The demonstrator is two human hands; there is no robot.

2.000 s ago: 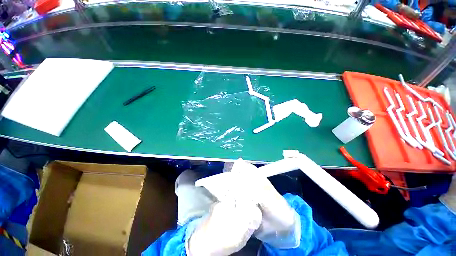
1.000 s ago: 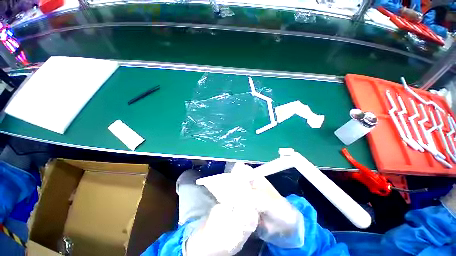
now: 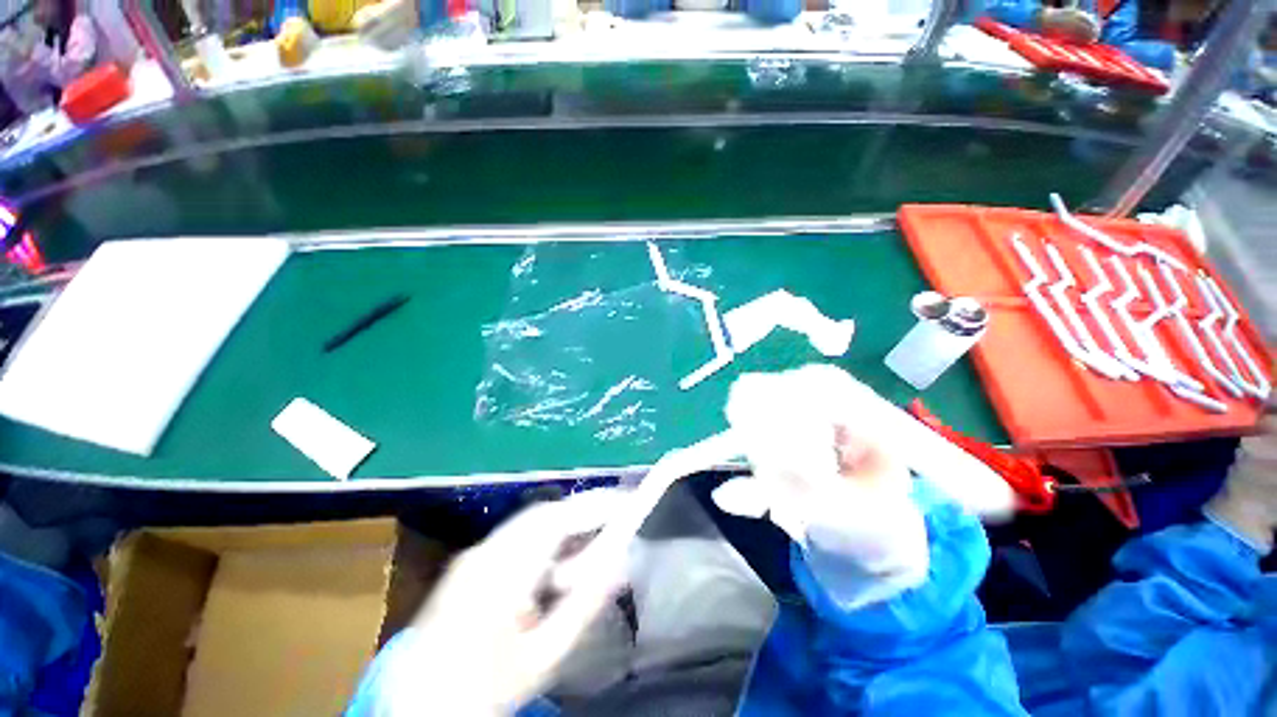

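A bent white strip point(image 3: 681, 457) is held between my two gloved hands over the bench's near edge. My left hand point(image 3: 539, 595), blurred, is closed on its lower left part. My right hand point(image 3: 829, 474) is closed near its bend; one white arm of the strip sticks out to the right past the glove. Another bent white strip point(image 3: 721, 329) lies on clear film point(image 3: 574, 350) on the green bench. A crumpled white wipe point(image 3: 796, 317) touches or nearly touches that strip.
An orange-red tray point(image 3: 1008, 371) holds several white strips at right. Beside it are a whitish container point(image 3: 927, 350) and a red tool point(image 3: 1029, 481). At left lie a white board point(image 3: 140, 336), a dark stick point(image 3: 367, 324), a white card point(image 3: 324, 437) and, below, an open carton point(image 3: 287, 616).
My hands have moved apart, the right one up and right to the strip's bend, the left one down and left. The view has shifted, with more of the far side showing.
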